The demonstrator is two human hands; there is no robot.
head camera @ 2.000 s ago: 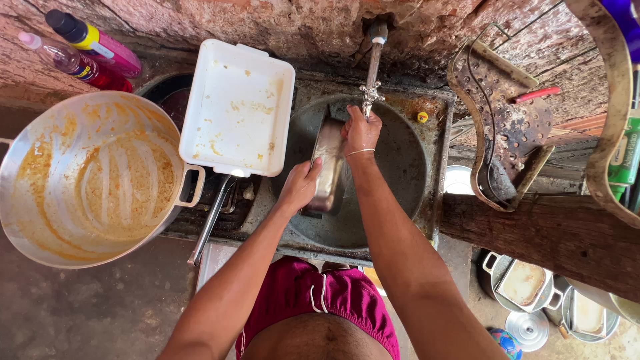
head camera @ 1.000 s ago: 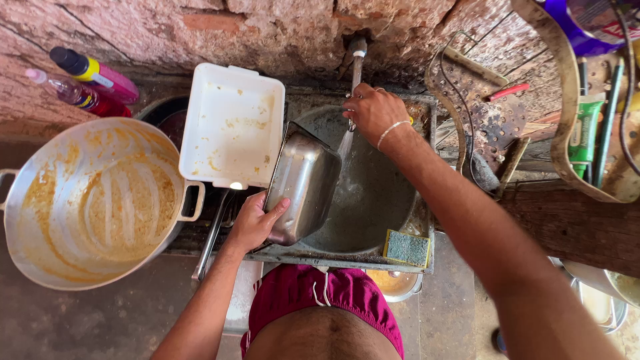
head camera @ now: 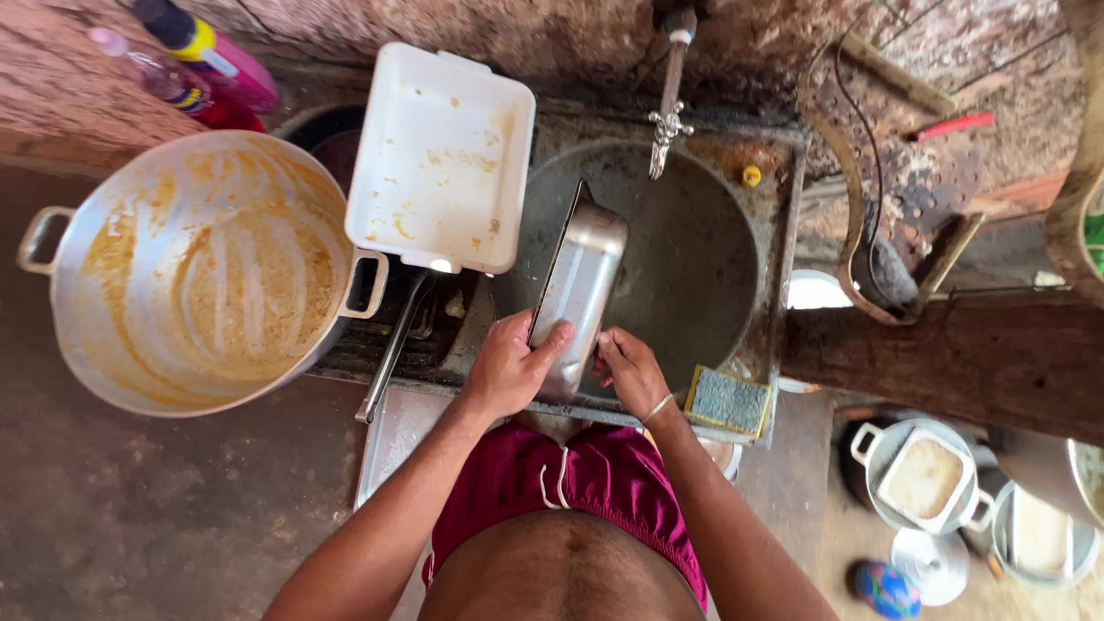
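A rectangular metal pan [head camera: 580, 285] is tilted on its side over the round sink basin [head camera: 690, 267]. My left hand [head camera: 517, 362] grips its near left side, thumb on the outer wall. At the pan's near right side is my right hand [head camera: 630, 371], its fingers curled at the metal; whether they grip it is unclear. Above the basin, the faucet [head camera: 668, 125] shows no clear stream. A scouring sponge [head camera: 729, 401] lies on the sink's near right corner. Left of the basin rests a white rectangular dish [head camera: 448, 155] with food residue.
A large two-handled aluminum pot [head camera: 207, 276], smeared inside, stands at the left. Two bottles [head camera: 207, 56] are behind it. A dark wooden beam [head camera: 949, 354] juts in at the right. Pots [head camera: 918, 474] and a round lid [head camera: 931, 561] sit on the floor at lower right.
My right hand has moved from the faucet down to the pan. The water stream seen one second ago no longer shows. The pan has turned more onto its side and shifted right, over the basin.
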